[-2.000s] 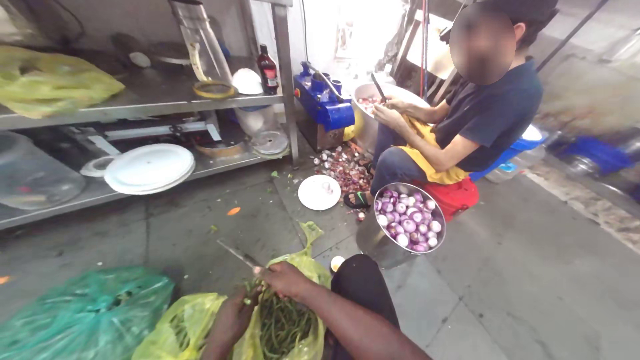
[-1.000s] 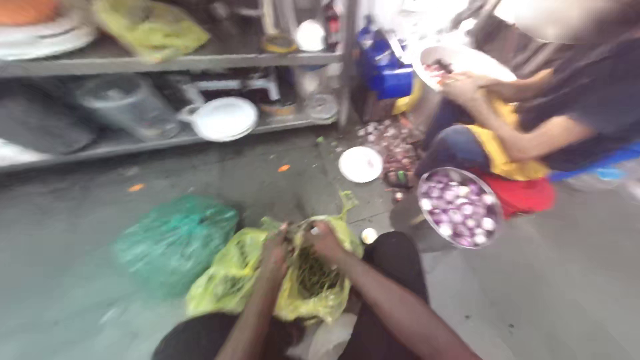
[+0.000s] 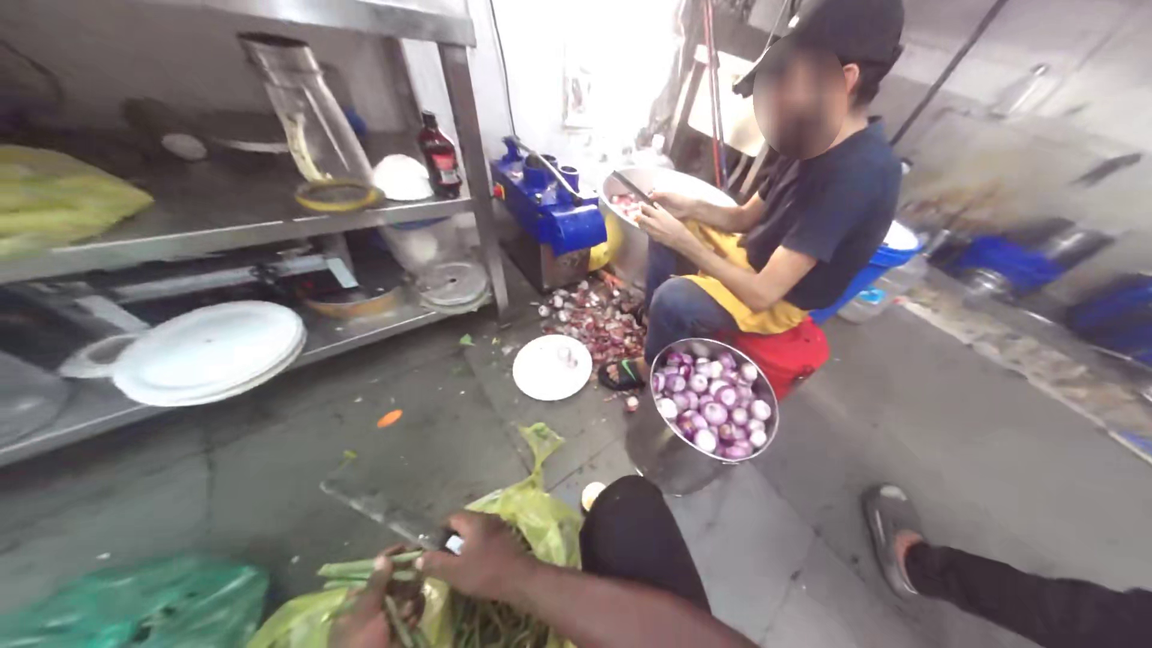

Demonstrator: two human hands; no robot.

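Note:
My right hand [image 3: 486, 553] grips a knife [image 3: 382, 515], its blade pointing left and away over the floor. Just left of it, my left hand [image 3: 382, 603] holds some green beans [image 3: 355, 571], close to the knife's handle end. Beneath both hands lie yellow-green plastic bags [image 3: 544, 522], and long green beans [image 3: 490, 621] fill the one under my right forearm. A green plastic bag [image 3: 171, 598] rests on the floor at lower left.
A seated person [image 3: 828, 216] holds a knife over a large bowl [image 3: 684, 184]. Nearby are a pot of peeled onions [image 3: 715, 400], a white plate [image 3: 552, 367] and onion peelings [image 3: 598, 324]. Metal shelving [image 3: 396, 211] stands left; another person's foot [image 3: 895, 540] is at right.
The seated person's knife, hidden a second ago, shows again over the bowl. Another person's leg and foot have come into view at right. The view has shifted.

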